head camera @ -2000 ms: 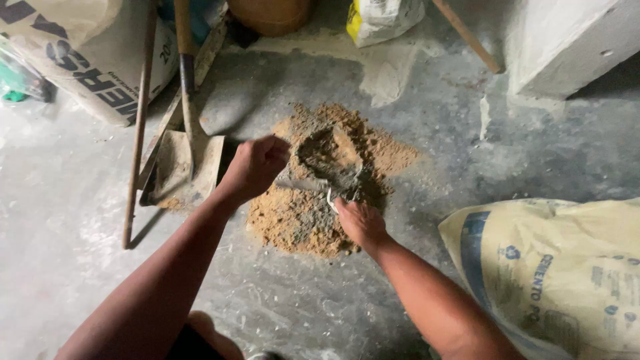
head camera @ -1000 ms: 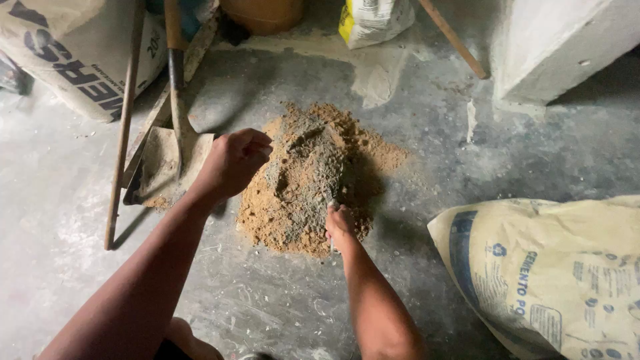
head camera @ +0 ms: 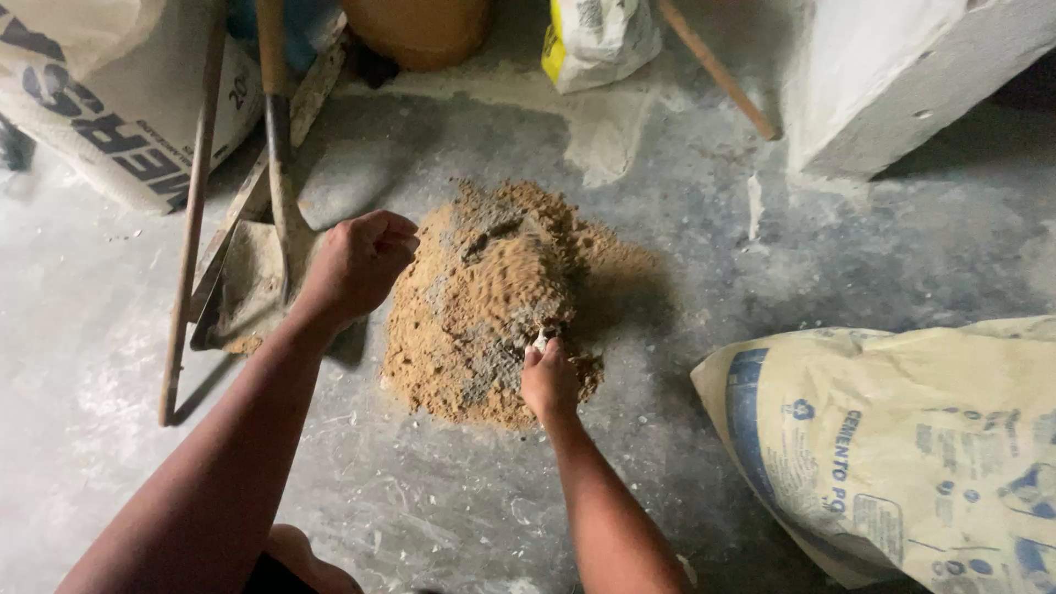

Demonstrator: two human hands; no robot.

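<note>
A mound of tan sand streaked with grey cement powder (head camera: 470,322) lies on the concrete floor. My right hand (head camera: 551,379) is closed on the pale handle of a small tool (head camera: 540,338) at the mound's near right side; the tool's working end is hidden in the mix or blurred. My left hand (head camera: 363,256) hovers by the mound's left edge with its fingers curled; whether anything is between them cannot be seen. Behind that hand lies a shovel (head camera: 247,272), its blade dusted with sand.
A paper cement bag (head camera: 891,445) lies at the right. Large white sack (head camera: 124,107), wooden pole (head camera: 194,223) and board (head camera: 309,99) stand at the left. Behind the mound are a brown round container (head camera: 421,29), a white and yellow bag (head camera: 606,45), a stick (head camera: 718,70) and a concrete block (head camera: 899,91).
The grey hollow seen in the mound's top two seconds ago is covered with tan and grey mix. My right hand has moved to the mound's near right side, still holding the tool.
</note>
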